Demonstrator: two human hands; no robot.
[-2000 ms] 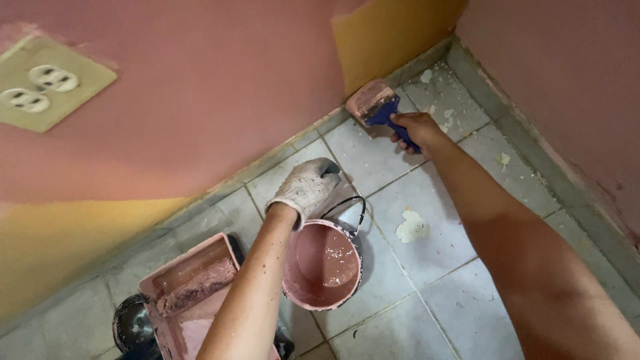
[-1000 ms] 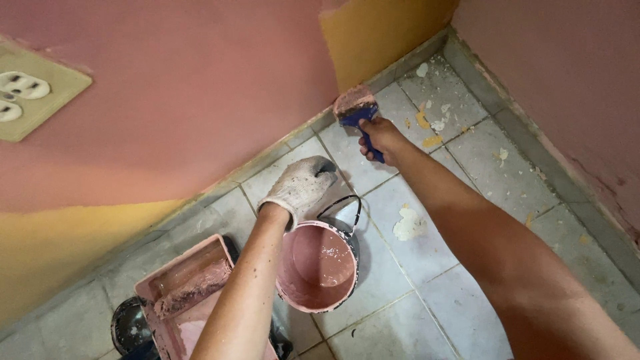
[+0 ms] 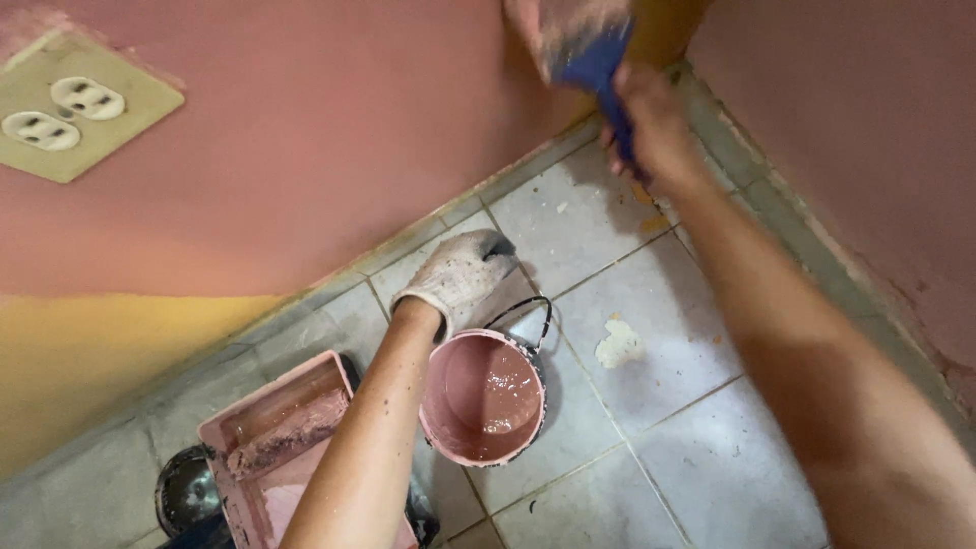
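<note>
My right hand (image 3: 648, 122) is bare and grips the blue handle of a wide paintbrush (image 3: 591, 57). The brush's pink-coated bristles are at the wall near the corner, over a yellow patch, and look blurred. My left hand (image 3: 465, 271) wears a paint-spotted white work glove. Its fingers are curled, and whether anything lies in them cannot be seen. The gloved hand is just above a bucket of pink paint (image 3: 484, 396) with a raised wire handle. Left of the bucket, partly behind my left forearm, a paint tray (image 3: 217, 427) holds a pink-coated roller (image 3: 290, 435).
The pink wall (image 3: 343, 137) bears an electrical outlet (image 3: 65, 110) and a yellow area (image 3: 114, 343). A narrow tile baseboard (image 3: 473, 194) borders the tiled floor, which has paint spots and flakes (image 3: 619, 343). A dark round container (image 3: 187, 488) stands beside the tray.
My right hand has moved the brush from low by the baseboard up the wall. The left hand stays above the bucket. Orange-yellow flakes, absent two seconds ago, lie on the floor.
</note>
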